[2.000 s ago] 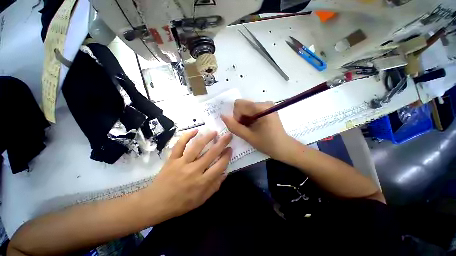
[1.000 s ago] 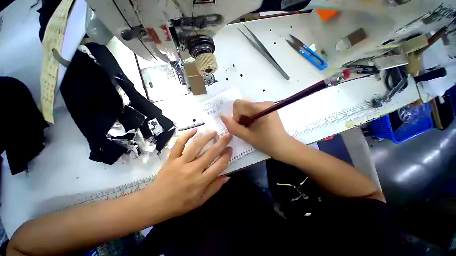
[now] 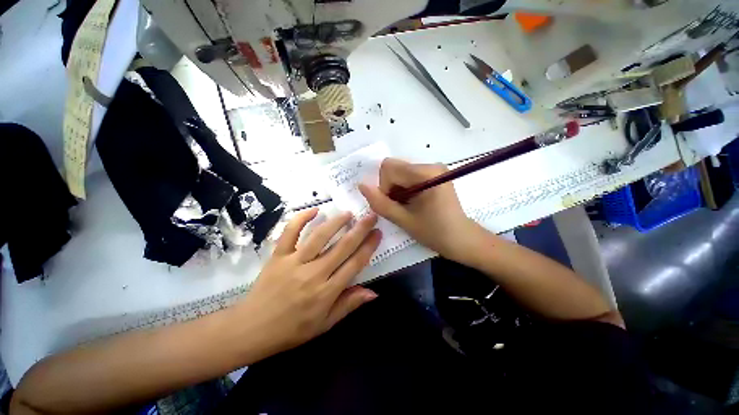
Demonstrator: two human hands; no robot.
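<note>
A small white paper slip [image 3: 351,173] with handwritten lines lies on the table below the sewing machine's needle area. My right hand [image 3: 423,206] grips a long dark red pencil [image 3: 486,160] with a silvery and red end, its tip hidden by my fingers at the slip. My left hand [image 3: 309,278] lies flat, fingers spread, its fingertips on the lower left of the slip. It holds nothing. Black garment pieces [image 3: 154,154] with black-and-white patterned parts [image 3: 212,217] lie to the left of the slip.
The sewing machine head [image 3: 267,32] stands above the slip. Grey tweezers [image 3: 429,83] and blue-handled snips [image 3: 501,86] lie on its bed. A yellowish tape measure [image 3: 81,105] hangs at the left. Another black piece [image 3: 32,194] lies at far left. A blue crate [image 3: 648,199] is at the right.
The pencil's red end has swung slightly up and to the right. My left thumb has moved slightly away from the fingers. The garment pieces have not visibly moved.
</note>
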